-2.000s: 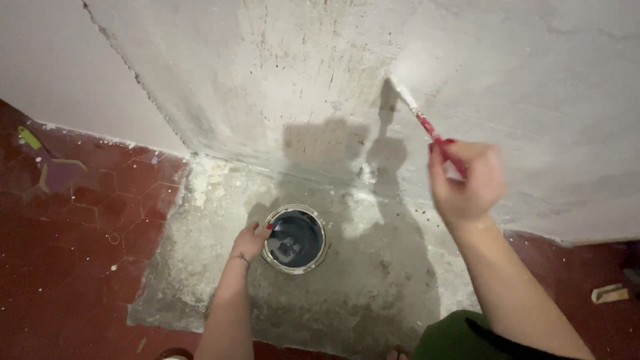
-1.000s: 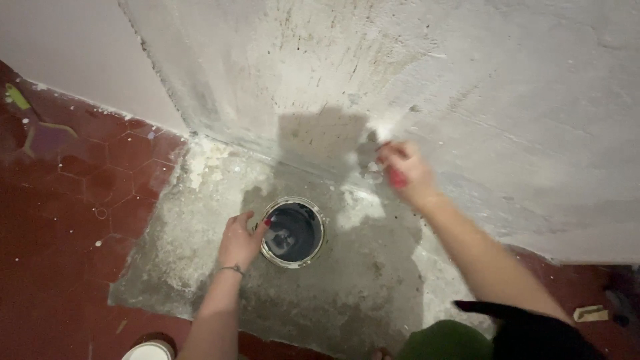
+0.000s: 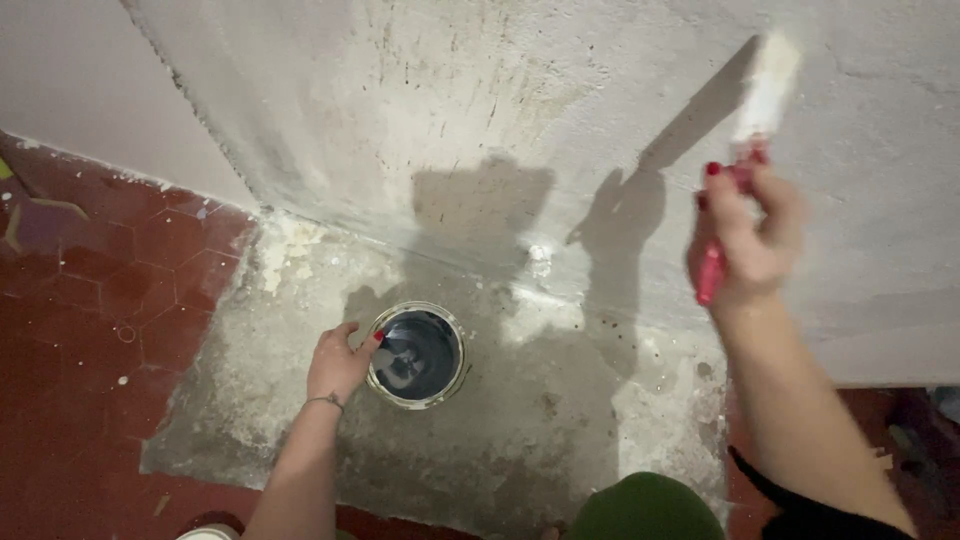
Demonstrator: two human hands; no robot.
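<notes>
My right hand (image 3: 750, 232) grips the red handle of a paintbrush (image 3: 771, 82), raised at the right in front of the whitish plaster wall (image 3: 480, 90). The brush's pale end points up and is blurred; whether it touches the wall I cannot tell. My left hand (image 3: 337, 367), with a bracelet at the wrist, rests its thumb on the left rim of a round open can (image 3: 416, 405). Dark, glossy liquid fills the lower part of the can, which stands on a grey concrete slab (image 3: 285, 390). Shadows of the hand, brush and head fall across wall and slab.
Red hexagonal floor tiles (image 3: 150, 330) border the slab, with a purple and yellow object (image 3: 46, 221) at the far left. A white round container (image 3: 208, 532) is partly visible at the bottom edge. Green cloth (image 3: 649, 510) shows at bottom centre-right; dark items (image 3: 911, 450) lie at the right.
My right hand has moved up and to the right with the brush since a second ago, when the brush was low near the wall's base. My left hand remains at the can's rim.
</notes>
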